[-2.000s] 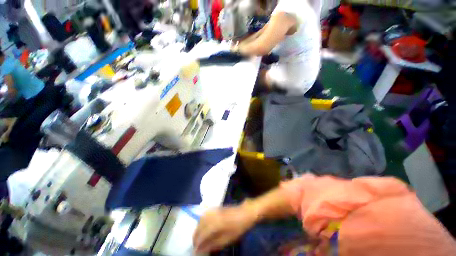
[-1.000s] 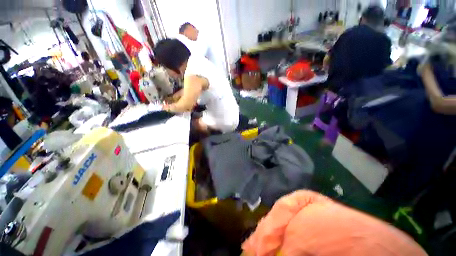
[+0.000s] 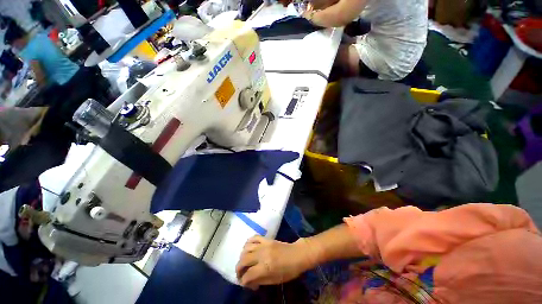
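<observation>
The cream-white sewing machine (image 3: pixel 196 95) with blue JACK lettering stands across the table. A navy panel (image 3: pixel 220 178) lies flat under its arm, right of the needle. Another navy panel (image 3: pixel 187 279) lies in front of the lit presser foot (image 3: pixel 161 243), its near part cut off by the bottom edge. My right hand (image 3: pixel 273 261) rests at the table's near edge, right of that panel, with fingers curled; whether it pinches anything is not clear. My left hand is out of the picture.
Blue tape (image 3: pixel 251 223) is stuck to the white table near my right hand. A yellow crate (image 3: pixel 344 172) with grey garments (image 3: pixel 380 124) stands right of the table. A person in white (image 3: pixel 389 41) works at the far end. Another person in light blue (image 3: pixel 53 59) sits far left.
The view has swung back left and down from the room to the machine. My right hand, out of view one second ago, shows again near the table edge.
</observation>
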